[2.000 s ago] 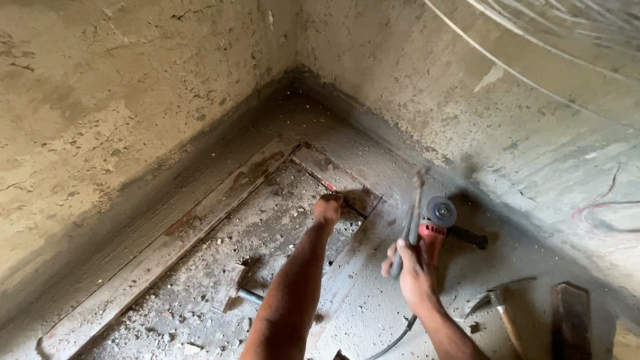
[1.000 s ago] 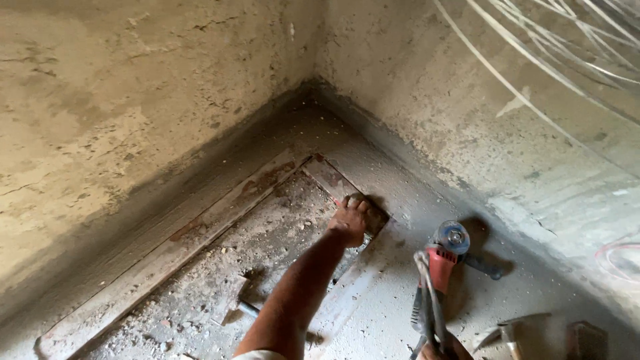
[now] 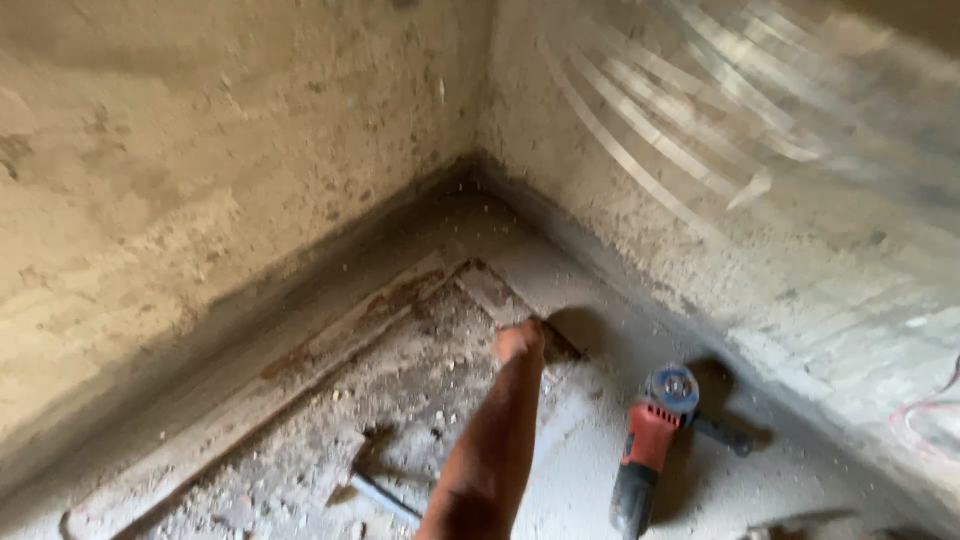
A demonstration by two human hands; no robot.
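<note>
My left hand [image 3: 519, 339] reaches down to the near part of a short, dusty strip [image 3: 491, 292] set in the floor, close to the room's corner. Its fingers are curled and face away, so whether it grips the strip or a tool is hidden. Just right of the hand is a dark, narrow gap [image 3: 562, 343]. My right hand is out of view. A red and black angle grinder [image 3: 651, 439] with a blue-faced disc lies on the floor to the right. Left of my forearm, a hammer-like tool with a grey-blue handle [image 3: 386, 499] lies among rubble.
A long, dusty strip [image 3: 247, 412] runs beside the left wall [image 3: 150, 180]. Broken chips cover the floor alongside it. Blurred pale cables [image 3: 645, 127] hang before the right wall [image 3: 847, 322]. Part of another tool shows at the bottom right edge.
My right hand, holding a grey long-handled tool two seconds ago, has dropped out of view. My left hand, earlier at a red-marked tool, is now at the short strip. The view has shifted upward.
</note>
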